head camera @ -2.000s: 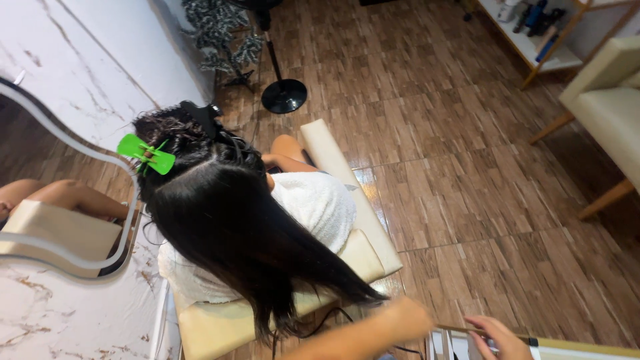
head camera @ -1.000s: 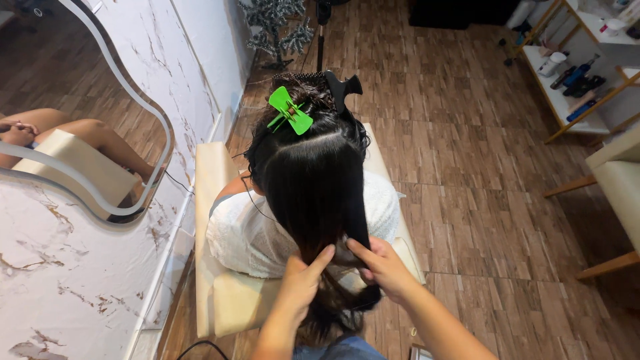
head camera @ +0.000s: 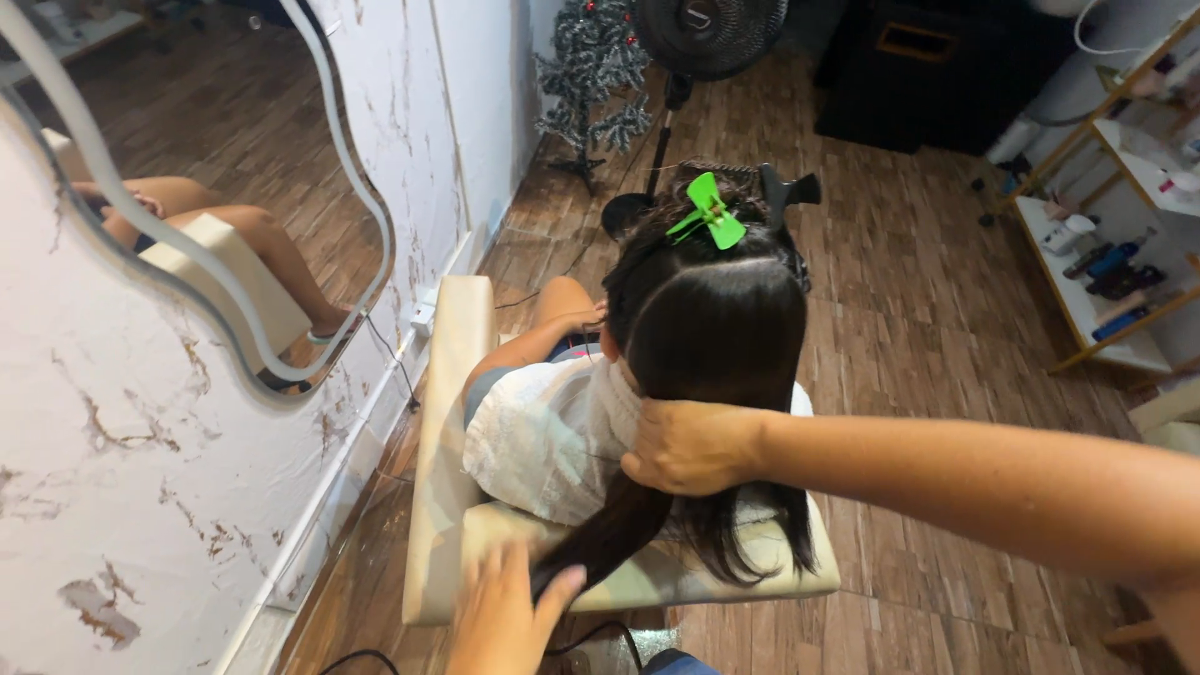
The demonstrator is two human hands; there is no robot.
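Note:
A person with long dark hair [head camera: 717, 328] sits facing away, a white towel [head camera: 553, 441] over the shoulders. On top of the head a green butterfly hair clip [head camera: 710, 214] and a black hair clip [head camera: 787, 192] hold up the upper hair, above a curved parting. My right hand [head camera: 698, 447] is closed around a section of the loose hair at the nape. Lower left, my left hand [head camera: 511, 605], slightly blurred, is at the lower length of that section, thumb apart from the fingers; whether it grips the hair is unclear.
A cream upholstered chair [head camera: 450, 450] holds the person. A wavy-edged mirror [head camera: 370, 216] hangs on the left wall. Beyond stand a small artificial Christmas tree [head camera: 592, 84] and a black pedestal fan [head camera: 712, 33]. A shelf unit [head camera: 1059, 272] with bottles is at right; a cable [head camera: 600, 626] lies below.
Both my hands were together at the hair behind the back; now my right hand is at the nape and my left hand is lower left, with a hair section drawn leftward. The view has shifted.

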